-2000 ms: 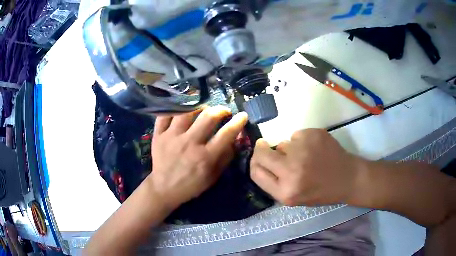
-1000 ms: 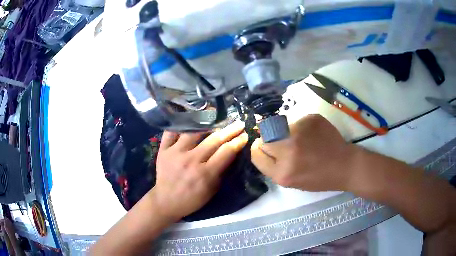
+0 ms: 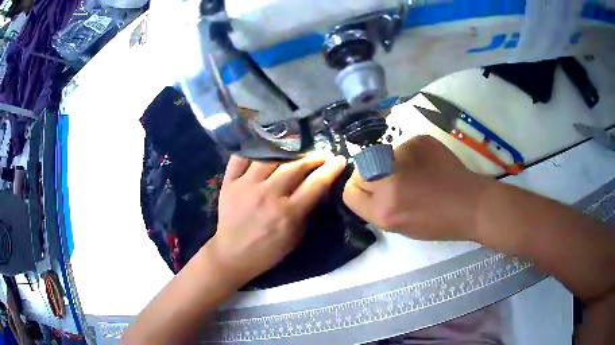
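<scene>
A dark floral fabric panel [image 3: 185,195] with small red flowers lies on the white machine bed, partly under the sewing machine head. My left hand [image 3: 266,202] lies flat on the fabric, fingertips close to the lit needle area. My right hand [image 3: 411,192] is curled at the fabric's right edge, its fingertips pinching the edge just below the grey tension dial [image 3: 375,162]. The needle and presser foot are mostly hidden by the machine head and my fingertips.
The sewing machine head [image 3: 438,40] spans the top. Thread snips [image 3: 475,138] lie open right of the dial, with black scraps [image 3: 529,77] behind and a metal tip [image 3: 593,133] at far right. A measuring strip [image 3: 377,303] follows the front edge. Purple cloth [image 3: 40,47] is at upper left.
The fabric and my left hand have moved slightly away from the front edge. My right hand has moved up closer to the dial. The machine appears shifted right as the view moved.
</scene>
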